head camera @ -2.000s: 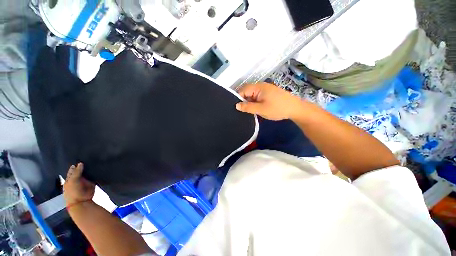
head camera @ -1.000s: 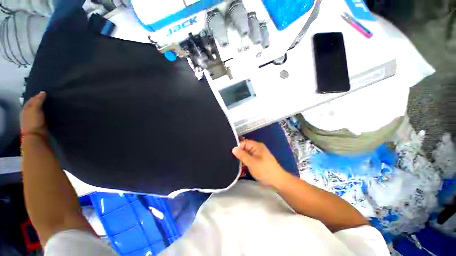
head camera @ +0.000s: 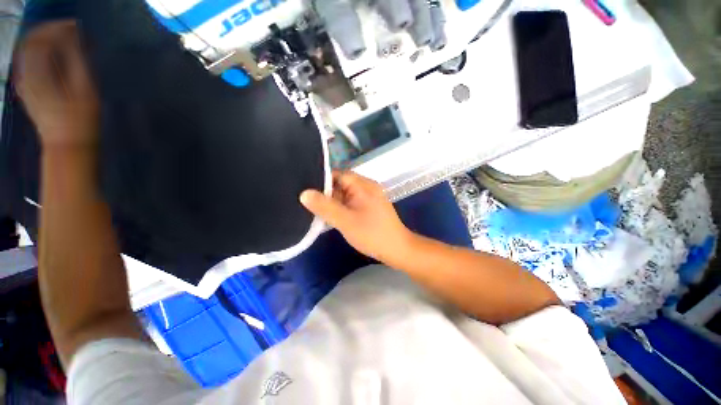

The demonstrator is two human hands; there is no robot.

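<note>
The black fabric panel (head camera: pixel 213 174) lies on the table and hangs over its front edge, with the white fabric panel (head camera: pixel 261 259) showing as a rim along its right and lower edges. Its right edge runs up to the needle area (head camera: pixel 299 83) of the overlock machine (head camera: pixel 237 24). My right hand (head camera: pixel 360 210) pinches the panel's right edge below the machine, thumb on top. My left hand (head camera: pixel 59 83) is blurred at the far left over the black cloth; its fingers and any hold are unclear.
A smartphone (head camera: pixel 545 70) lies right of the machine, with a pink tool (head camera: pixel 598 10) beyond it. A control panel display (head camera: pixel 375 130) sits in the bed. Blue crates (head camera: pixel 198 332) are below. A scrap sack (head camera: pixel 553 186) and trimmings (head camera: pixel 601 261) are at right.
The panel has moved up toward the needle area, and less of its right edge shows below it. My left hand has moved up. My right hand is closer to the machine, still on the edge.
</note>
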